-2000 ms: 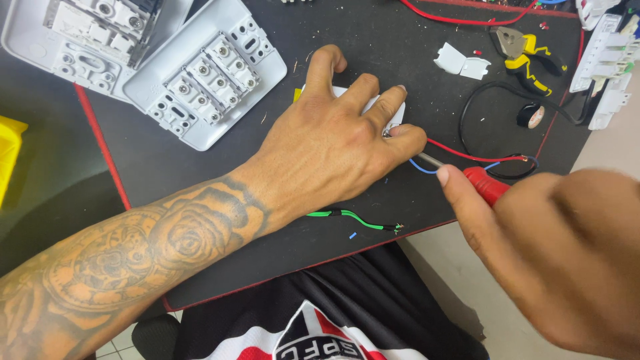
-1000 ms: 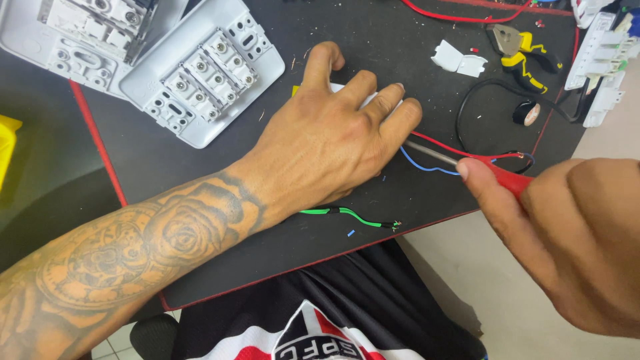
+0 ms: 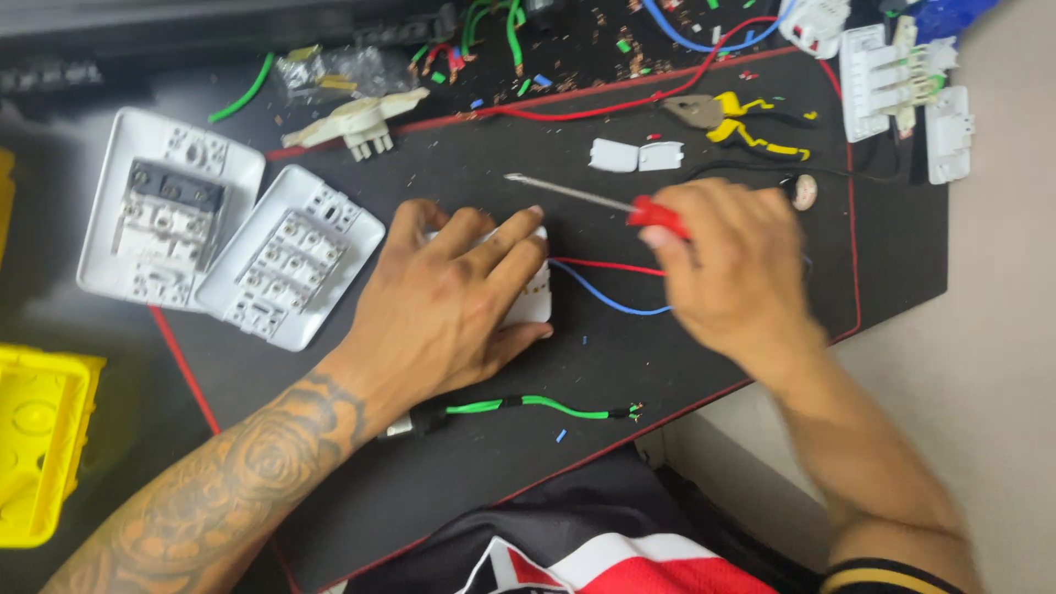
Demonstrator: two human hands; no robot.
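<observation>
A white plastic electrical fitting point(image 3: 532, 304) lies on the black mat, mostly hidden beneath my left hand point(image 3: 454, 289), which grips its sides. From its right edge run a red wire point(image 3: 606, 265) and a blue wire point(image 3: 606, 299). My right hand point(image 3: 734, 264) holds a screwdriver point(image 3: 656, 216) by its red handle. The metal shaft points left, with its tip raised above the fitting and apart from it. Below my left hand lie green wires point(image 3: 553, 403) with black tape and bare copper ends.
Two white switch plates point(image 3: 107, 247) point(image 3: 301, 326) lie at left, near a yellow electrical box point(image 3: 70, 462). Yellow-and-black pliers point(image 3: 701, 111), white plastic covers point(image 3: 615, 155) and a tape roll point(image 3: 804, 192) are at upper right. Copper scraps and loose wires lie along the back.
My right hand has drawn the screwdriver away from beside my left hand and lifted it, its tip now pointing left. More of the white fitting shows. The view has shifted to show more of the back.
</observation>
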